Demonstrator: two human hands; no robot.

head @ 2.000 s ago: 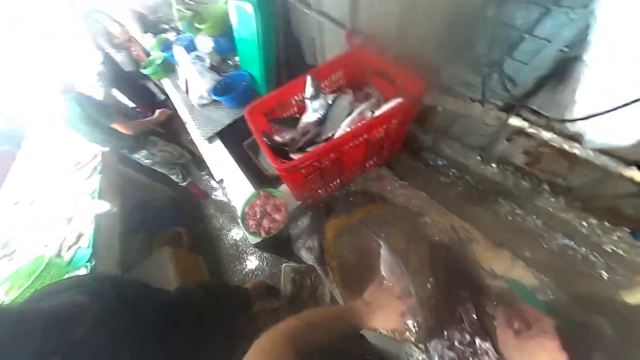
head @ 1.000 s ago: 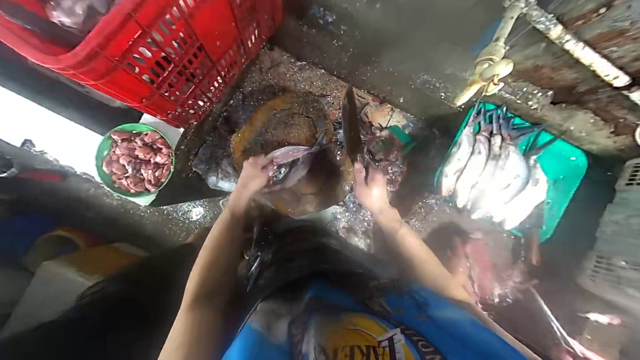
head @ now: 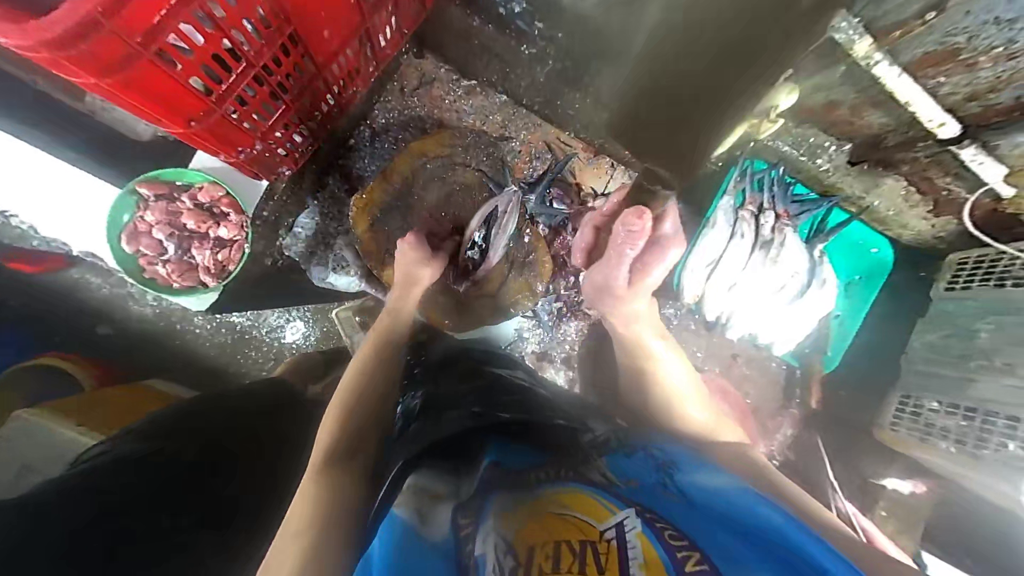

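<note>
A fish (head: 492, 232) lies with its belly slit open on a round wooden chopping block (head: 384, 208). My left hand (head: 420, 260) rests on the block at the fish's left side, fingers curled; whether they grip anything is hidden. Right of the block, my right hand (head: 628, 252) is raised with its fingers closed around the handle of a knife (head: 680, 112), whose broad blade shows as a brown blur pointing up and away. Fish tails and dark red scraps (head: 552, 192) lie between the block and my right hand.
A green bowl (head: 116, 216) of reddish fish pieces stands left, beside a red plastic crate (head: 120, 72). At right, several silvery fish (head: 760, 264) lie in a green tray (head: 868, 264). A pipe (head: 904, 80) runs along the wall; a grey crate (head: 952, 336) is far right.
The fish was held up in my left hand and now lies on the block. The knife, near the block one second ago, has lifted away to the right. The view has turned strongly since two seconds ago.
</note>
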